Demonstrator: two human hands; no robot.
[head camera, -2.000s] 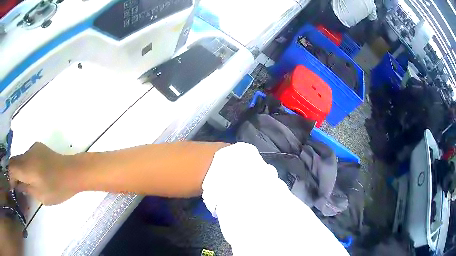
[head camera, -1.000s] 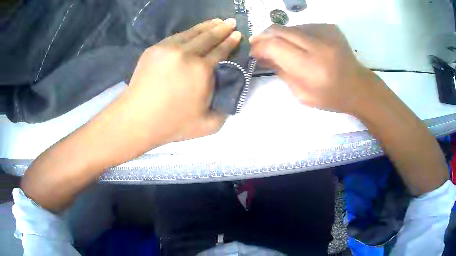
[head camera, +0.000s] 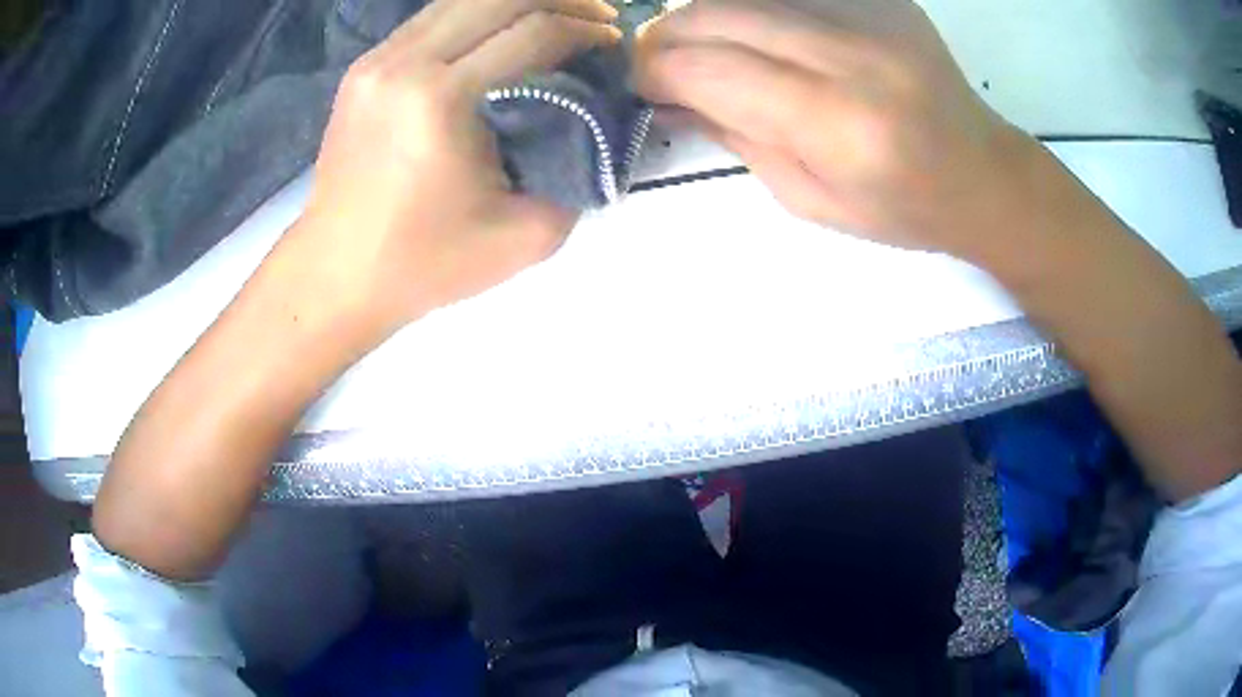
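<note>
A dark grey garment piece (head camera: 204, 150) with pale topstitching lies on the white table at the upper left. A metal zip (head camera: 588, 125) with silvery teeth curves over in a fold between my hands. My left hand (head camera: 422, 177) lies over the cloth left of the zip, fingertips near the top edge. My right hand (head camera: 831, 130) pinches the zip's right side with its fingertips. A small metal part, likely the presser foot (head camera: 638, 11), shows between my fingertips; the needle cannot be made out.
The white table (head camera: 654, 313) has a curved front edge with a ruler tape (head camera: 708, 439). A dark flat object, perhaps a phone (head camera: 1222, 150), is at the right edge. Dark cloth (head camera: 1076, 531) and a blue crate (head camera: 1056, 654) are below at the right. My dark-clothed lap is under the table edge.
Since one second ago, both hands and the zip sit higher in view, and the right fingers have closed in beside the left. The earliest frame looked further right, towards the crates and red stool.
</note>
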